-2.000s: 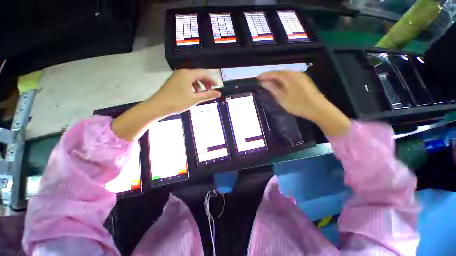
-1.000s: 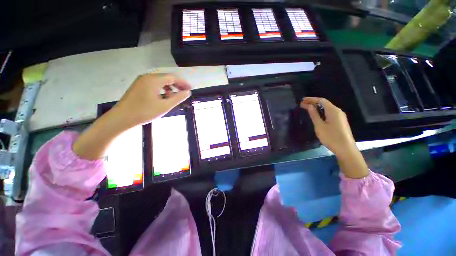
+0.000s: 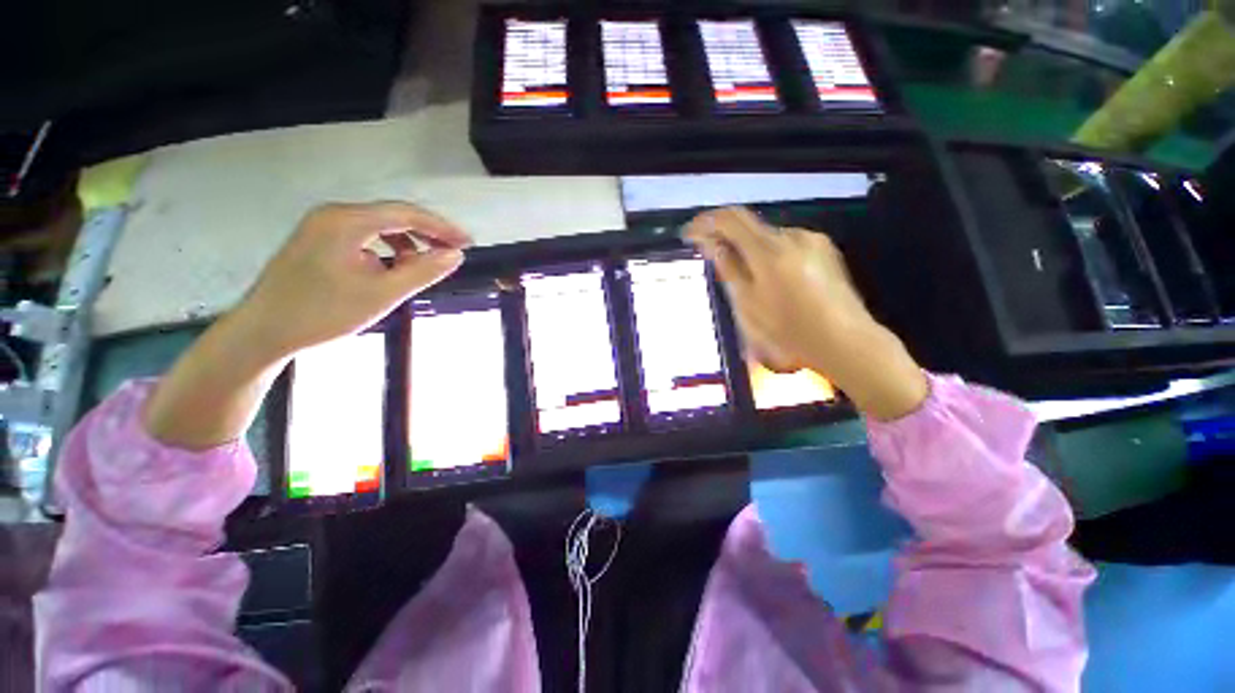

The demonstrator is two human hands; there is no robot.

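Observation:
A black phone tray lies in front of me with several phones side by side. The two left phones show white screens with green and red bottom corners. The two middle phones show white screens with a dark bar low down. The rightmost phone glows orange at its lower end; my right hand covers the rest. My left hand is above the left phones, thumb and index tips close together; anything between them cannot be made out. My right hand is slightly blurred, fingertips at the tray's top edge; its grip is unclear.
Behind stands a black tray of lit phones. Another tray with dark phones is at right. A whitish board lies back left, beside a power strip. A thin white cable hangs at the bench front.
My right hand has moved left, from beside the tray back over its top edge. My left hand has shifted left. The rightmost phone, dark before, now shows an orange screen.

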